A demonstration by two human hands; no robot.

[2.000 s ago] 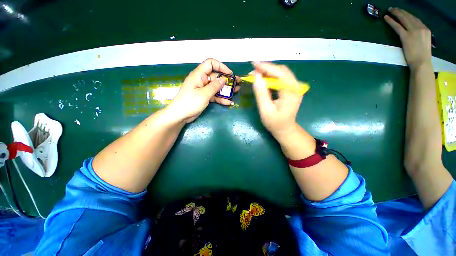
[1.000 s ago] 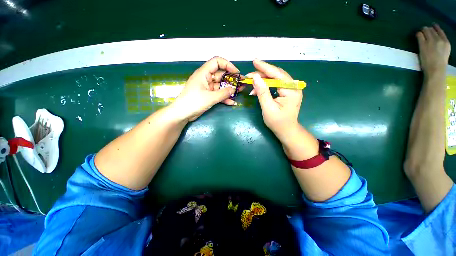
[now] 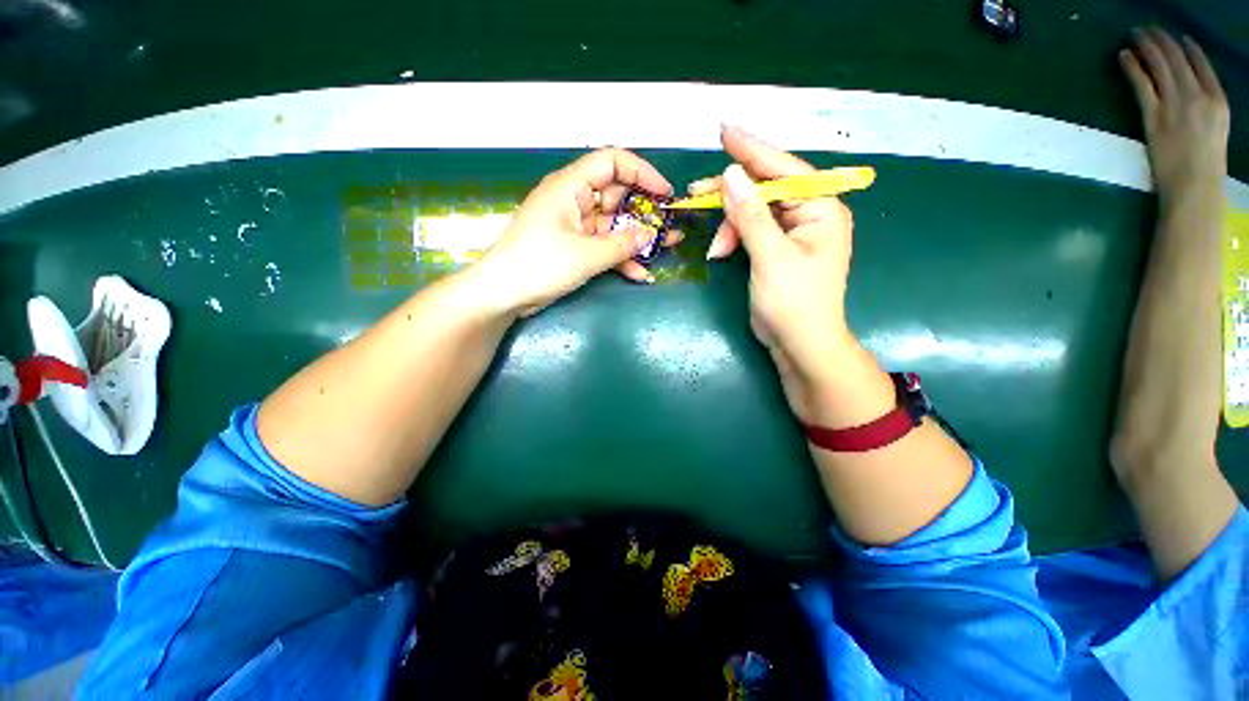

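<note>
My left hand (image 3: 569,233) holds a small electronic module (image 3: 642,223) in its fingertips, above the bench. The module is dark with purple, white and gold glints. My right hand (image 3: 792,240) grips yellow tweezers (image 3: 808,184) like a pen, slanting up to the right. The tweezers' thin tip is at the module's upper right; whether it touches cannot be told. A translucent yellow-amber adhesive pad sheet (image 3: 380,236) with a bright white patch lies flat on the bench, partly hidden behind my left hand and forearm.
A white rail (image 3: 521,115) curves beyond my hands. On the belt behind it lies a dark module (image 3: 999,17). Whitish scraps (image 3: 270,274) and a white clip-like object (image 3: 121,367) with a red band are left. Another person's arm (image 3: 1167,329) and a yellow tray (image 3: 1238,322) are right.
My right hand and the tweezers have moved a little right and up. The module has turned and shifted slightly right. The belt modules have moved up, one out of view. The other person's hand has moved right.
</note>
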